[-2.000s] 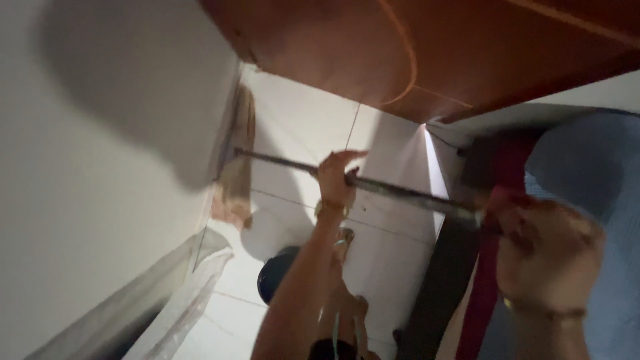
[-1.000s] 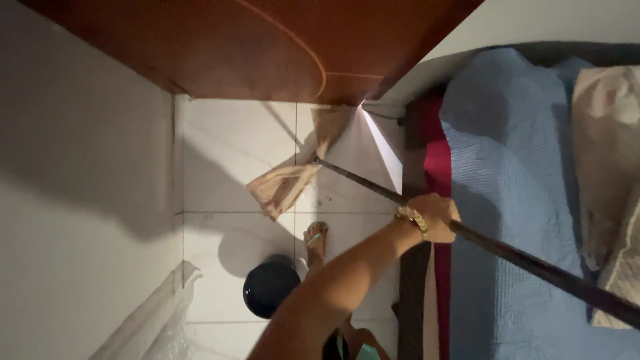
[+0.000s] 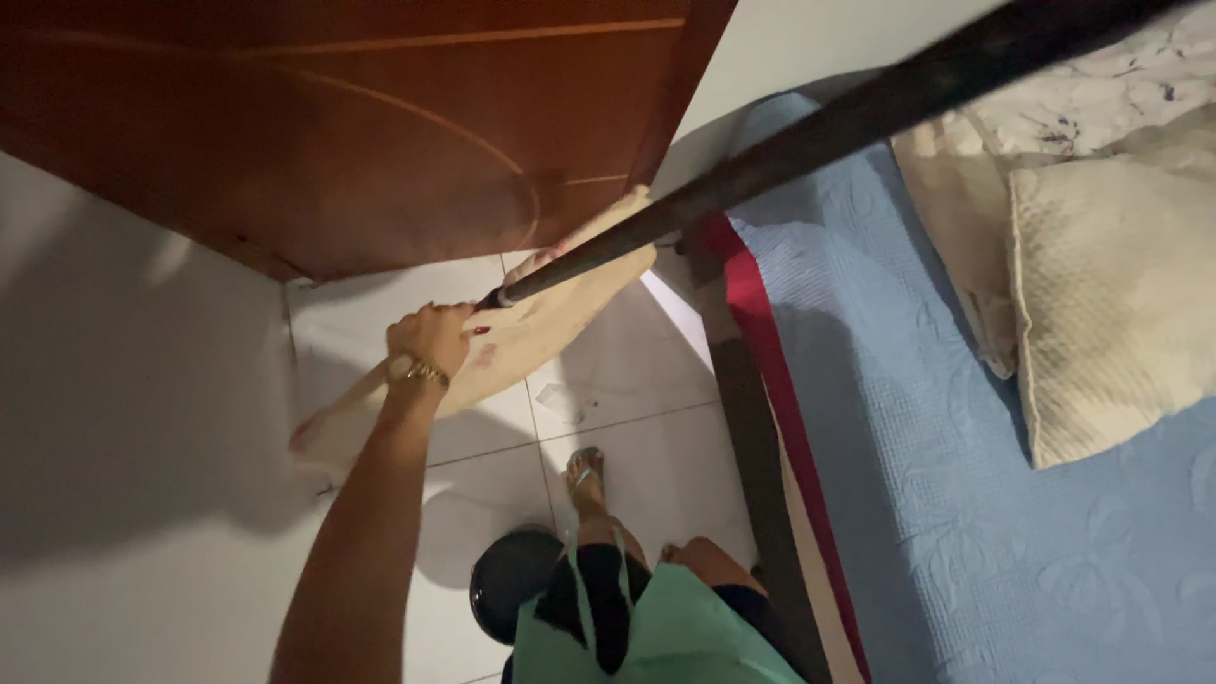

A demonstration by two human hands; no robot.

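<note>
My left hand point(image 3: 432, 344), with a gold watch on its wrist, grips a pale, stained cloth point(image 3: 541, 351) at the lower end of a dark pole point(image 3: 722, 190). The cloth hangs spread out to both sides of the pole end and looks raised above the white tiled floor point(image 3: 646, 465). From there the pole slants up to the top right, close to the camera. Its upper end is out of view, and so is my right hand. What the cloth hangs on is hidden beneath it.
A dark bucket point(image 3: 513, 581) stands left of my sandalled foot point(image 3: 585, 475). A brown wooden door point(image 3: 380, 142) is ahead, a pale wall point(image 3: 123, 399) at left. Along the right runs a bed with a blue cover point(image 3: 950, 532) and a beige pillow point(image 3: 1111, 313).
My left hand has gone from the middle of the pole to the cloth at its lower end. The cloth, earlier on the floor, looks lifted. My right hand, seen two seconds ago, has left the view.
</note>
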